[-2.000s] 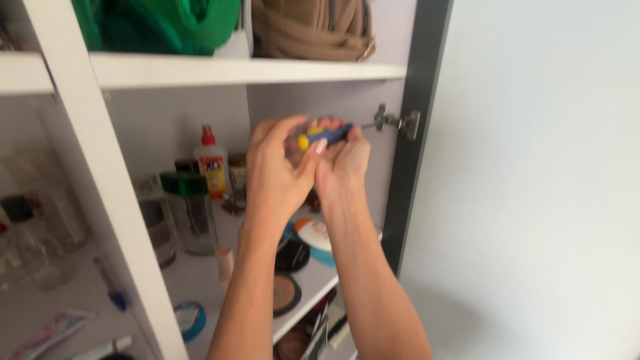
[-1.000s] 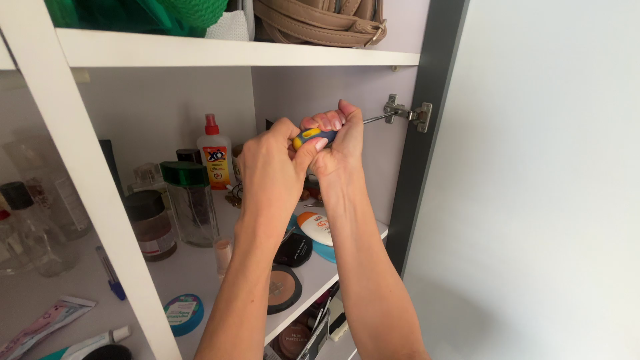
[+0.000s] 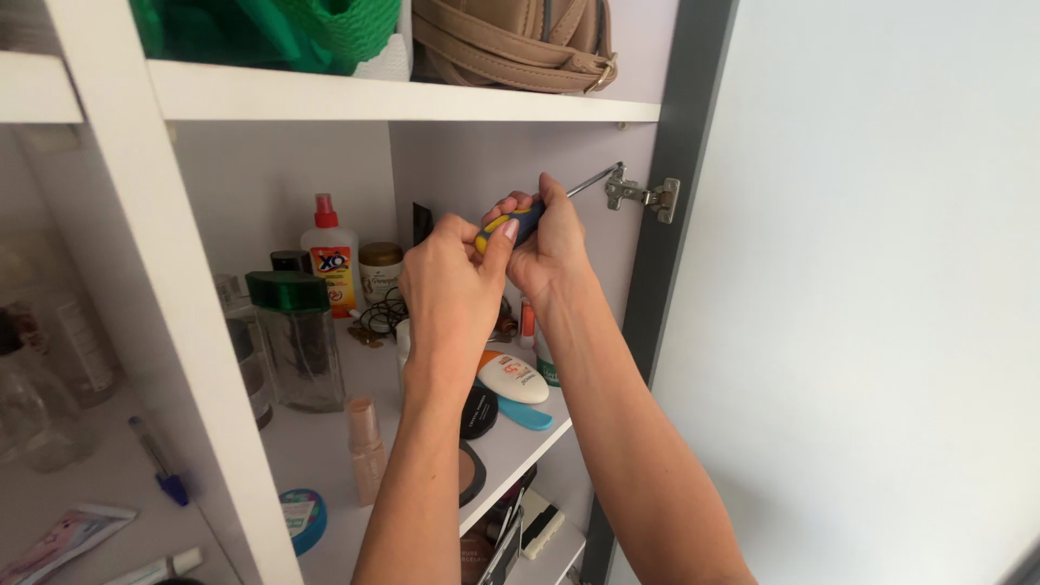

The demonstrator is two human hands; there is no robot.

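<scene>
A screwdriver [image 3: 530,221] with a blue and yellow handle is held in both hands, its metal shank slanting up to the right. My left hand [image 3: 457,280] grips the butt of the handle, thumb laid along it. Around the front of the handle my right hand [image 3: 552,236] is closed, partly hiding it. The shank's tip meets the upper part of a metal cabinet hinge's mounting plate [image 3: 619,188] on the inner side wall. The hinge cup [image 3: 666,201] is fixed to the grey edge of the door [image 3: 853,244].
Below the hands, the shelf [image 3: 520,467] holds a glass perfume bottle [image 3: 301,349], a spray bottle [image 3: 331,268], a sunscreen bottle [image 3: 516,376] and compacts. A beige bag [image 3: 504,49] lies on the upper shelf [image 3: 406,93]. A white upright divider [image 3: 171,284] stands at left.
The screwdriver's tip has moved from beside the hinge plate's middle to its upper part, and the shank now slants more steeply. Both hands stay on the handle.
</scene>
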